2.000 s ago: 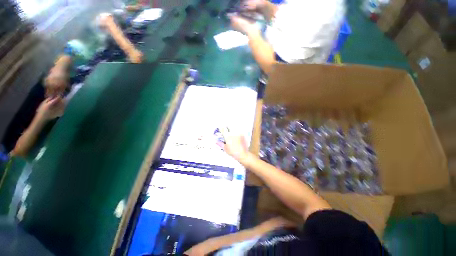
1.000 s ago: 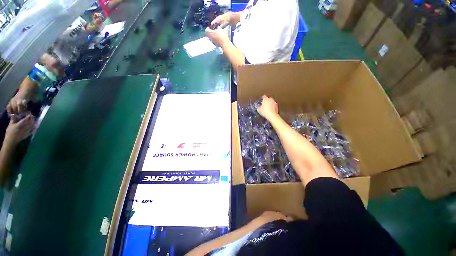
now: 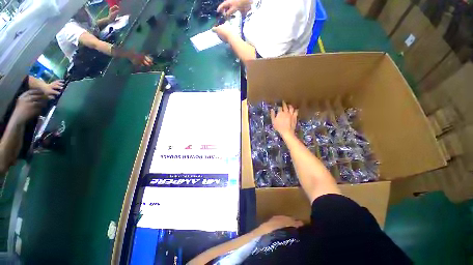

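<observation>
The open brown carton (image 3: 332, 67) holds rows of small dark bagged units (image 3: 324, 137) in shiny clear plastic, with thin card dividers between some of them. My right hand (image 3: 285, 119) is inside the carton at the back left, palm down on the bagged units with its fingers slightly apart. Whether it grips a unit underneath is hidden. My left hand (image 3: 282, 222) lies low at the carton's near flap (image 3: 321, 204), partly against my dark shirt. Its fingertips are not clear.
A white printed box (image 3: 197, 124) stands left of the carton, with blue and black packaging (image 3: 155, 246) below it. A green board (image 3: 88, 155) is further left. Other people's hands work along the green line. Brown cardboard (image 3: 435, 77) stands at the right.
My right hand has moved from over the white printed box into the carton, then slightly right, with its fingers more spread. My left hand stays low near the flap.
</observation>
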